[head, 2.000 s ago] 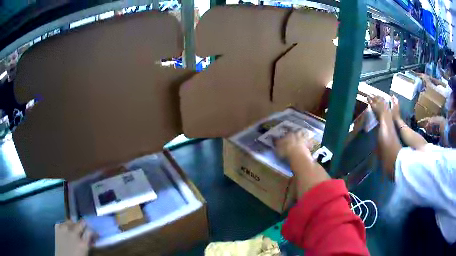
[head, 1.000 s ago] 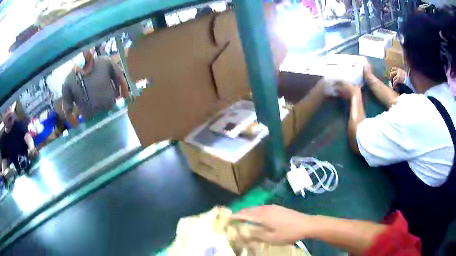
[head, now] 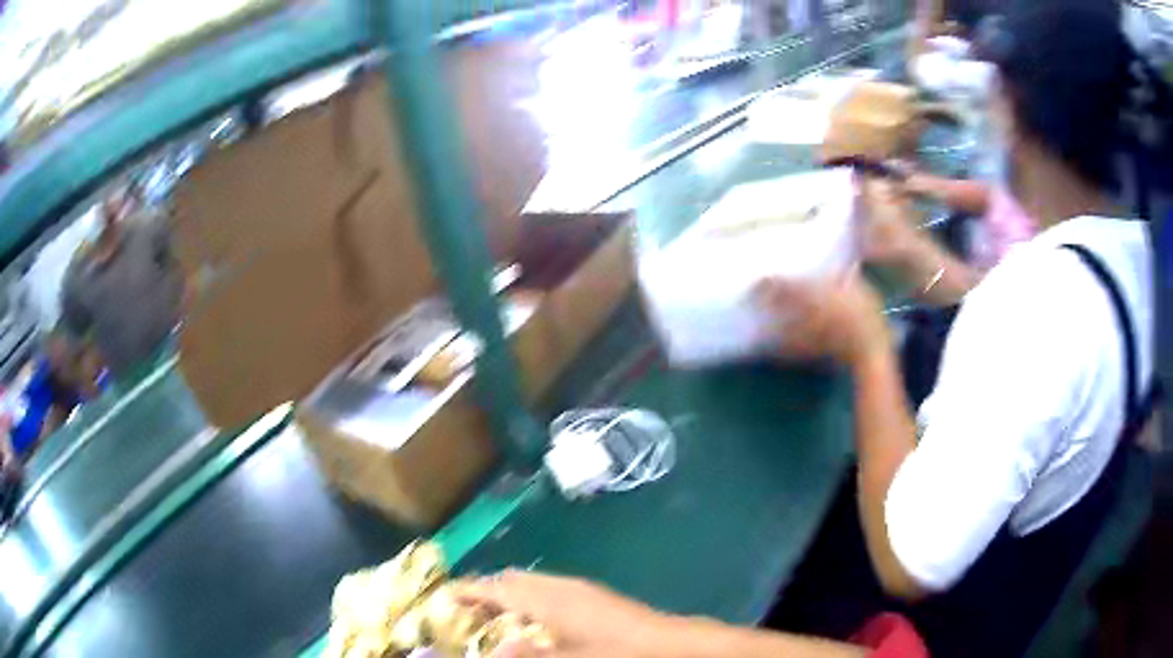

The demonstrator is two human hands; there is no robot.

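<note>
My right hand [head: 547, 611], with a red sleeve, is at the bottom edge over a crumpled pale yellow cloth [head: 386, 598]. Its fingers are blurred and partly hidden in the folds, so I cannot tell if it grips anything. My left hand is out of the picture. A brown carton [head: 399, 469] with its tall lid [head: 277, 296] up stands on the dark belt behind the green post. Pale papers and a small brown piece [head: 444, 369] lie on its pale insert. A white adapter with coiled cable [head: 579, 460] lies on the green bench by the post.
A person in a white top [head: 1003, 424] on the right holds a bulky white box [head: 746, 270] beside an open brown carton [head: 598, 283]. The green post [head: 444, 193] stands in front of the cartons. Another blurred person [head: 122, 283] is across the belt.
The view has turned right; the nearest carton and my left hand left the picture. My right hand moved from the carton's papers to the cloth. The neighbour's white box has moved away from the open carton.
</note>
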